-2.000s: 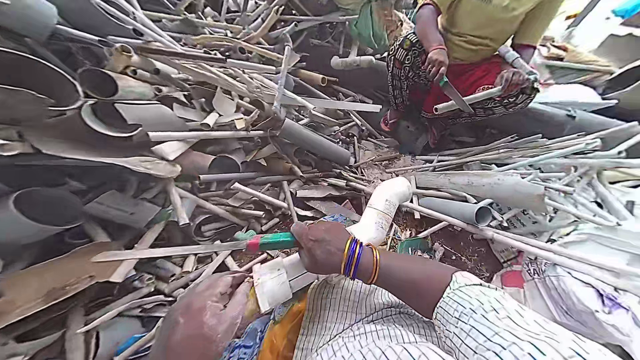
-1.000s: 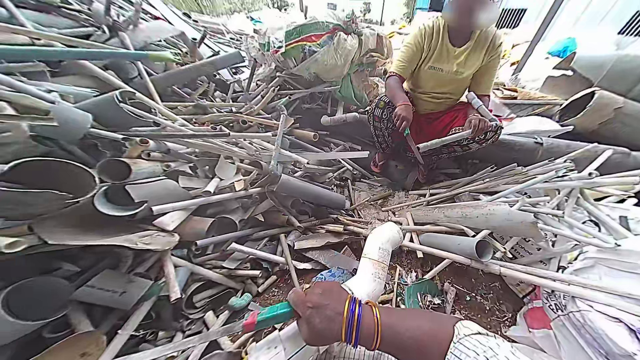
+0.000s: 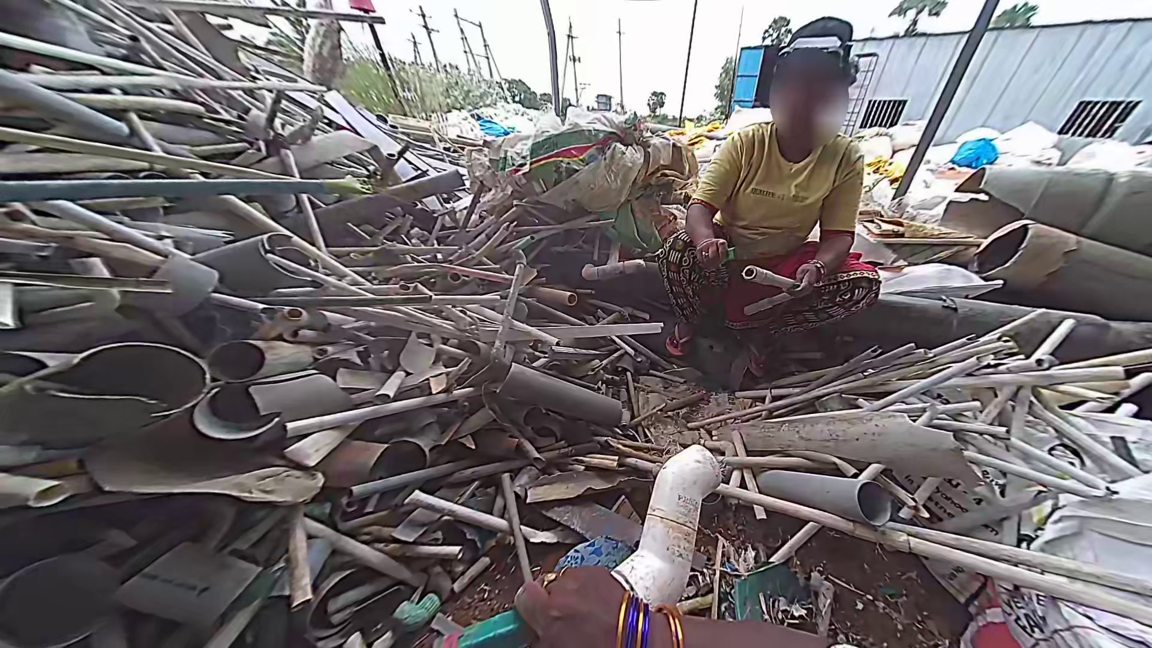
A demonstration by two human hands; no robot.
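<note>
My right hand [image 3: 580,612], with blue and gold bangles at its wrist, is at the bottom edge, closed around the green handle [image 3: 495,630] of a hand tool whose blade is out of frame. Just beyond the hand, and partly behind it, lies a white plastic pipe with an elbow bend [image 3: 670,531]. My left hand is out of view. Across from me a seated co-worker in a yellow shirt holds a short white pipe [image 3: 769,277] in one hand and something with a green part in the other.
Heaps of scrap plastic pipes [image 3: 360,414] spread over the left and middle. A wide grey pipe [image 3: 832,495] and long thin pipes [image 3: 1035,576] lie at the right. Stuffed sacks [image 3: 585,171] stand behind, beside the co-worker; a printed white sack [image 3: 1089,540] is at the lower right.
The view has tilted up a lot, so my left hand, the saw blade and my lap are out of frame. The co-worker's tool hand has moved away from the pipe.
</note>
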